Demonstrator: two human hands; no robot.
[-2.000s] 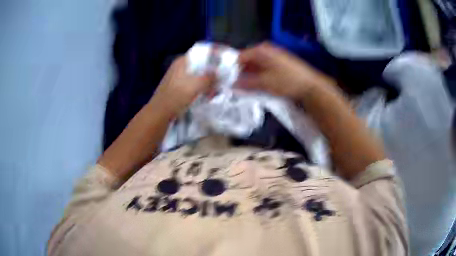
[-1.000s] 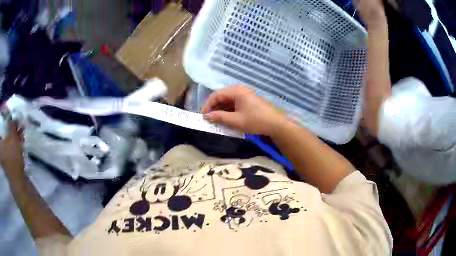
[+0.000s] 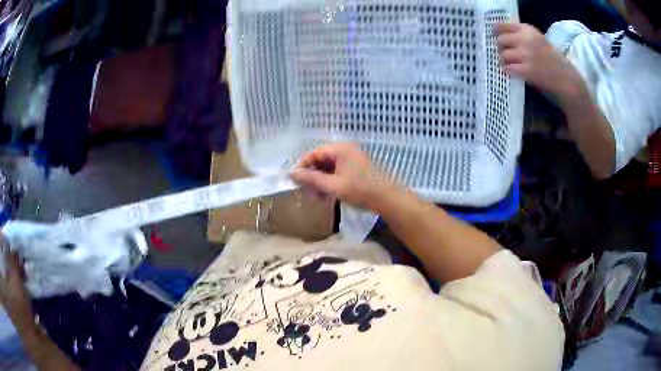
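My right hand (image 3: 337,174) is in the middle of the view and pinches one end of a long white strip (image 3: 192,204) between thumb and fingers. The strip runs stretched to the left, with faint marks on it. Its other end meets a crumpled white bag or bundle (image 3: 76,257) at the left edge. My left hand (image 3: 13,279) is at the far left edge, partly cut off and blurred, holding this bundle. Its fingers are mostly hidden behind the bundle.
A large white perforated basket (image 3: 391,80) is just beyond my right hand. Another person's hand (image 3: 525,52) touches its right rim. A brown cardboard piece (image 3: 279,214) lies below the basket, and a blue edge (image 3: 500,206) shows under it. Dark fabric (image 3: 199,94) is at the upper left.
The basket now stands upright in view, with the other person's hand on its rim. The strip slants up to the right, and my left hand and bundle appear lower at the left edge.
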